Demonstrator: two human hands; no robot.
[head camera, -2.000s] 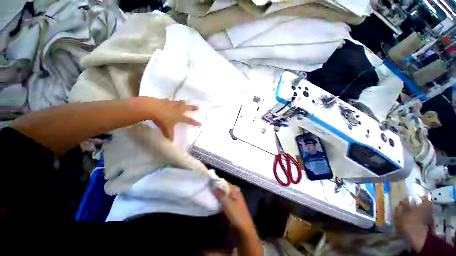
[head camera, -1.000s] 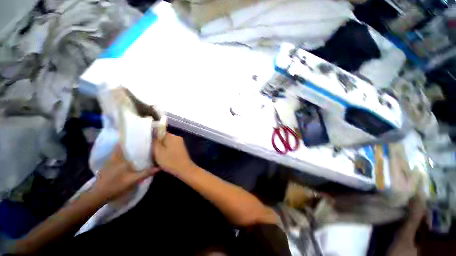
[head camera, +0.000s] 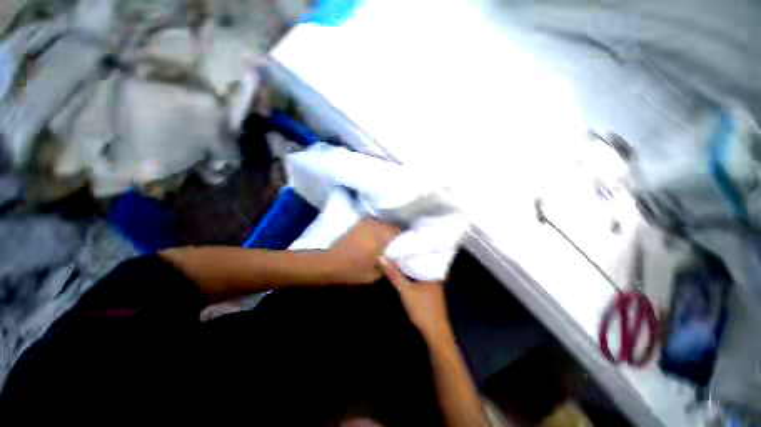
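Note:
A gathered white fabric panel (head camera: 430, 246) is bunched between my two hands at the table's front edge, above my lap; part of it hangs down to the left. My left hand (head camera: 365, 250) grips it from the left. My right hand (head camera: 417, 292) grips its lower side, close beside my left. The frame is blurred, so the fingers and the fabric's folds are not clear.
The white machine table (head camera: 492, 125) spans the upper middle. Red-handled scissors (head camera: 628, 329) and a smartphone (head camera: 695, 321) lie at the right, near the blurred sewing machine (head camera: 726, 167). Fabric heaps (head camera: 158, 125) and a blue crate (head camera: 282, 218) are at the left.
The view has swung left, so the scissors and phone appear farther right. Both hands remain on the gathered fabric, which was spread over the table's left end two seconds ago.

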